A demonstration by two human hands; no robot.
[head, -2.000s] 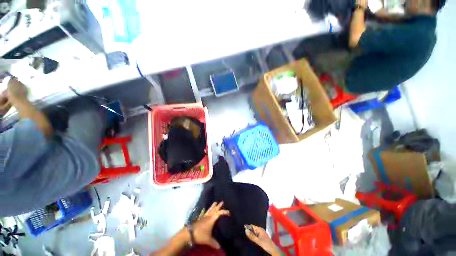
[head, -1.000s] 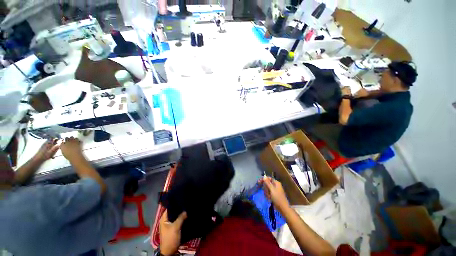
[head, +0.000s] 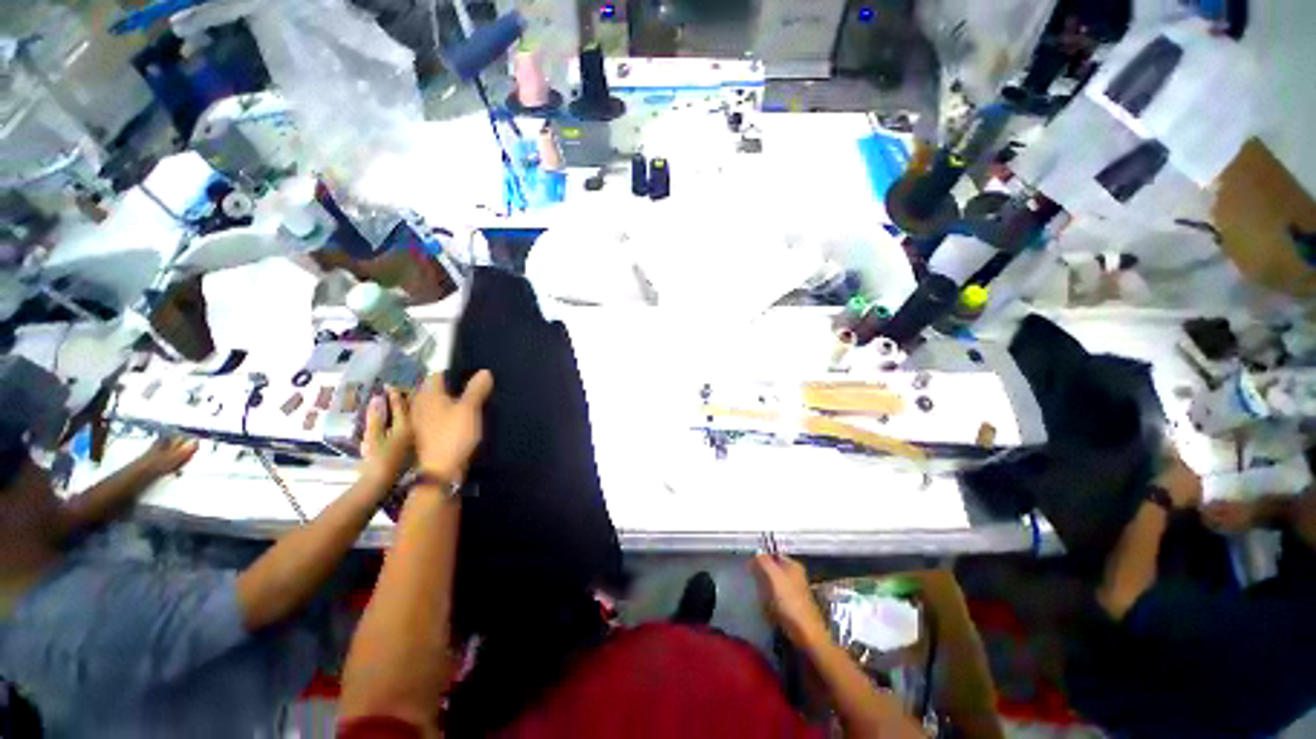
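Observation:
The black garment (head: 527,448) hangs long and dark over the front edge of the white table, its top end lying on the tabletop. My left hand (head: 450,422) is at its upper left side, with the thumb over the cloth and the fingers partly hidden; it grips the cloth. My right hand (head: 784,589) is low, just in front of the table edge and well right of the garment. It is closed around small pointed snips (head: 769,546), of which only the thin tips show.
The white table (head: 664,498) runs across. Sewing machines stand at left (head: 303,390) and right (head: 924,404). One person's hand (head: 384,436) is close beside my left hand; another person (head: 1212,592) sits at right. A cardboard box (head: 960,643) is below my right hand.
The view has risen from the floor and baskets to the tabletop. My left hand has brought the black garment up from the red basket onto the table. My right hand still holds the snips.

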